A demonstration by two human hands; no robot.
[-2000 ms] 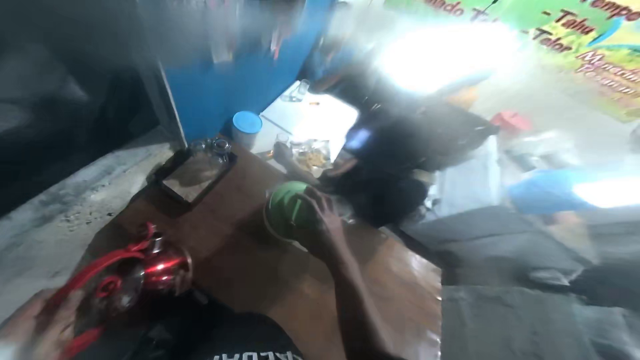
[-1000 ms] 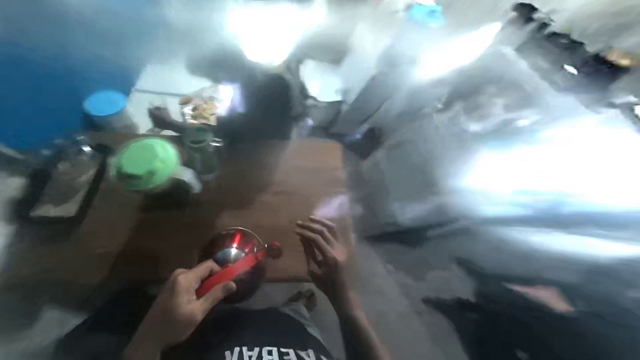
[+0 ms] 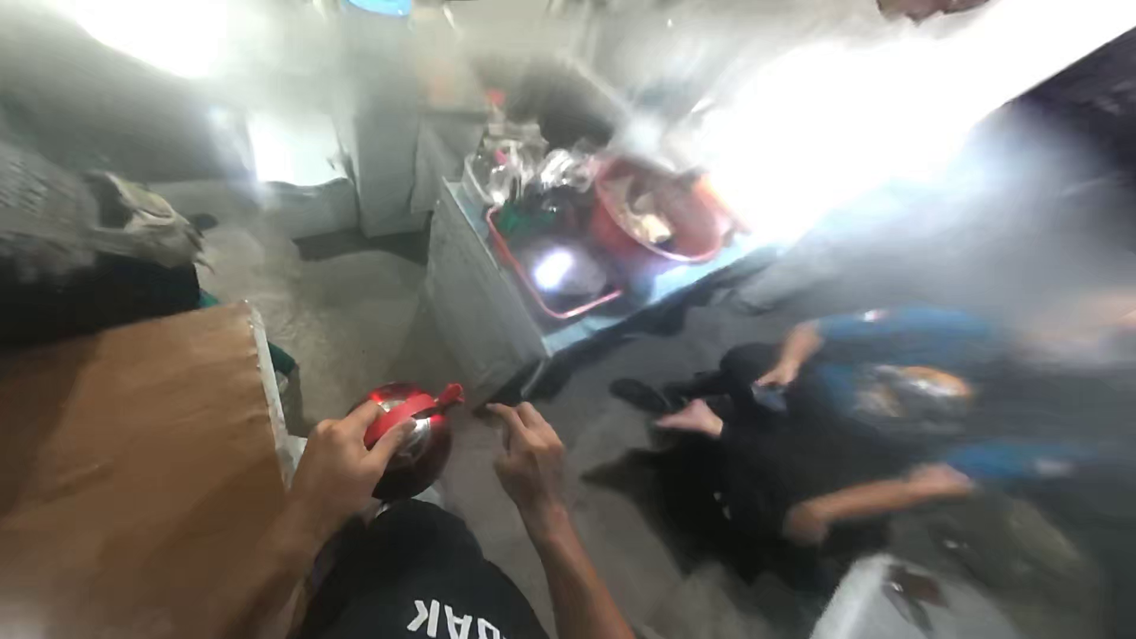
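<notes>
Low in front of my black shirt, my left hand (image 3: 342,457) grips the red handle of a shiny red metal kettle (image 3: 413,457). The kettle is just right of the edge of a brown-topped table (image 3: 133,426). To its right and apart from it, my right hand (image 3: 530,453) is raised with its fingers partly curled and the index finger pointing toward the kettle. A small dark thing shows at that fingertip; whether it is held, I cannot tell.
Ahead, a counter (image 3: 484,275) holds a red-rimmed tray (image 3: 559,312), a red basin (image 3: 710,248) and clear plastic items. At right, people in blue shirts (image 3: 905,382) sit low on the floor. A white container (image 3: 861,595) is at the bottom right. Another person's dark clothing (image 3: 89,284) shows at far left.
The view has swung far to the right, off the green-lidded container. Two seconds ago my right hand was on that green lid; it is now off it. The kettle has moved from over the table to beside it.
</notes>
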